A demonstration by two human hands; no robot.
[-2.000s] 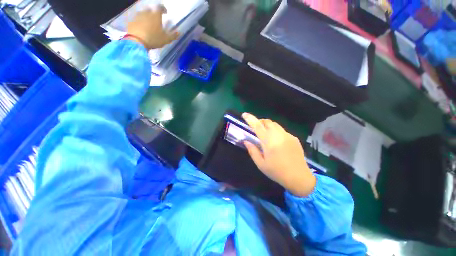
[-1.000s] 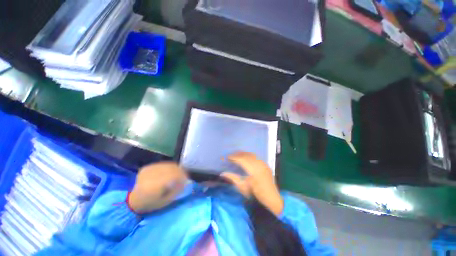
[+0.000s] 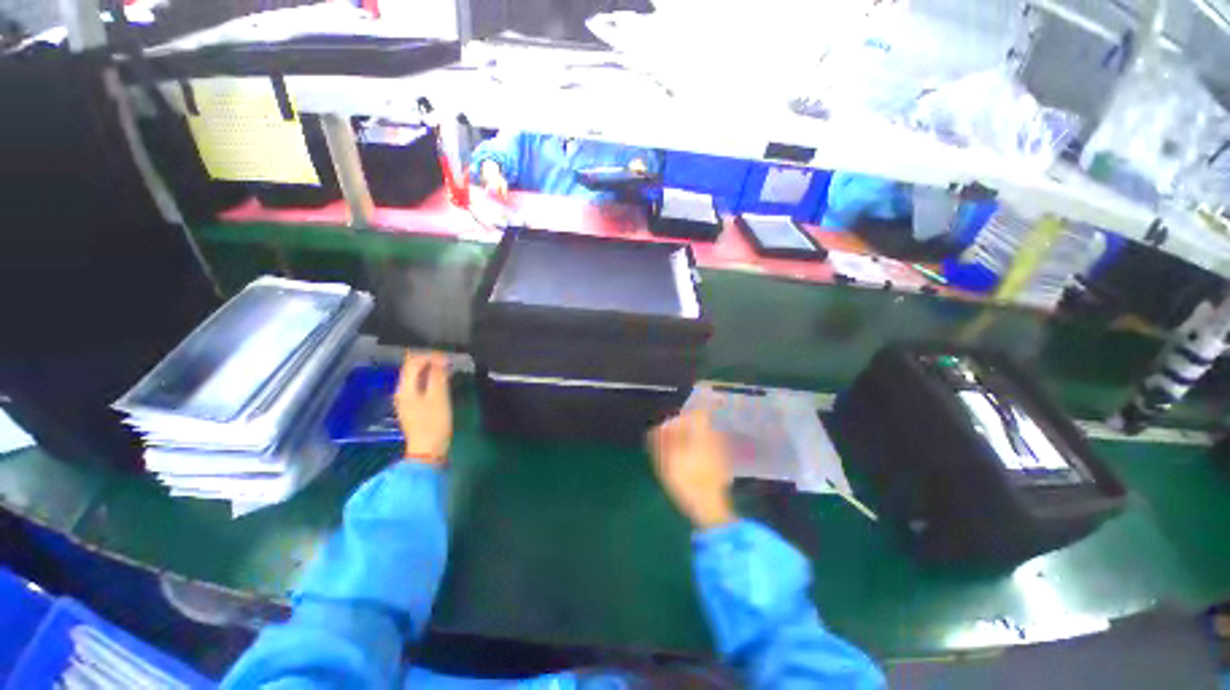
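A block of stacked black foam trays (image 3: 588,353) stands at the centre of the bench, with a grey-blue panel (image 3: 590,278) in the top tray. My left hand (image 3: 425,402) is left of the block, beside the blue small parts bin (image 3: 362,404), partly hiding it. Its fingers point away from me and nothing shows in it. My right hand (image 3: 692,461) is blurred, right of the block's front corner, over the left edge of the white sheet with red marks (image 3: 776,434). No held thing shows in it. Both hands are apart from the tray block.
A pile of covers in white sleeves (image 3: 243,384) stands at left. Another black tray block (image 3: 971,472) with an open tablet unit (image 3: 1005,418) on top is at right. A thin pale stick (image 3: 858,506) lies by the sheet. People in blue smocks work behind the pink-red bench (image 3: 567,213).
The view has tilted up. The tray with a panel that lay in front of me is gone from there. Both hands have moved forward from the bench's near edge to either side of the central block.
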